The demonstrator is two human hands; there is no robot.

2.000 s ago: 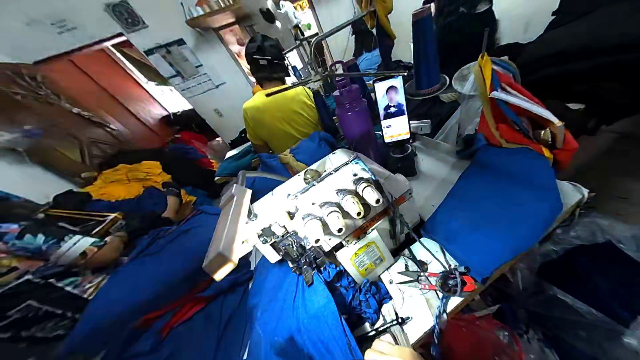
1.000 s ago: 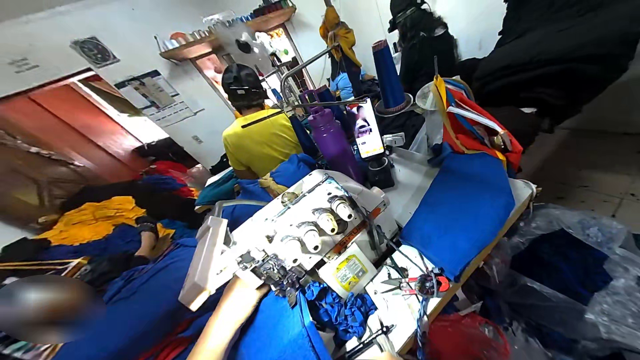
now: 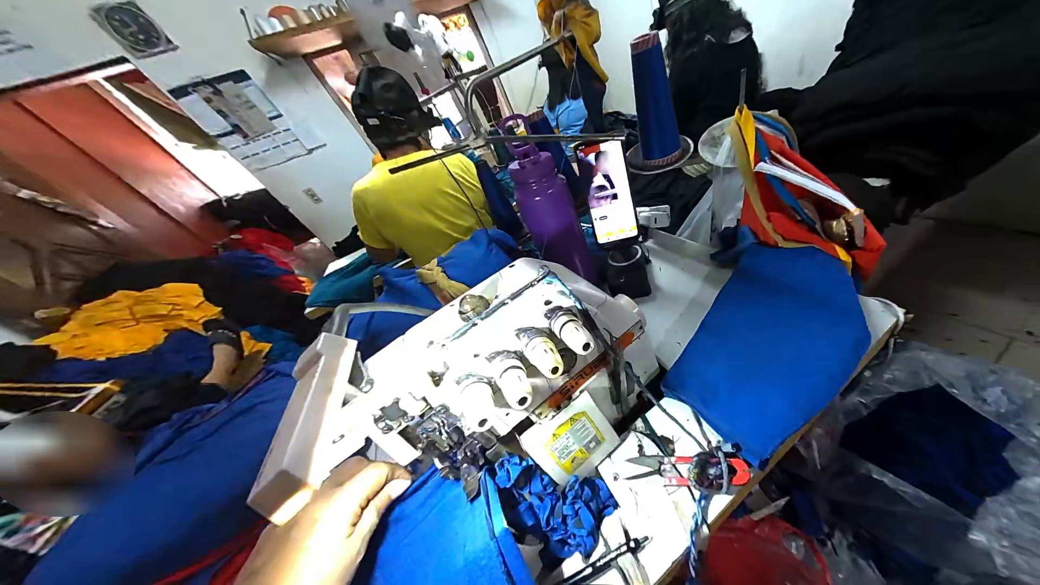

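My left hand [image 3: 345, 508] lies at the left side of the presser foot area of a white overlock sewing machine [image 3: 504, 341], its fingertips at the edge of a blue fabric piece [image 3: 447, 528]. Whether the fingers pinch the cloth cannot be made out. The fabric runs up to the machine's needle area. Crumpled blue fabric strips [image 3: 561, 508] sit to the right of it, below the machine's yellow warning label. Red-handled snips [image 3: 682, 471] and black tweezers [image 3: 605, 561] rest on the white table top. My right hand is not in view.
A folded blue cloth [image 3: 780, 341] covers the table's right part. Behind the machine stand a purple bottle [image 3: 552, 211], a phone [image 3: 608, 195] and a blue thread cone [image 3: 654, 101]. A person in a yellow shirt [image 3: 422, 203] sits beyond. Fabric piles lie left; plastic bags lie right.
My left hand, absent from the oldest frame, came in beside the needle area and is still there. A bit of my right hand at the bottom edge earlier is out of view now.
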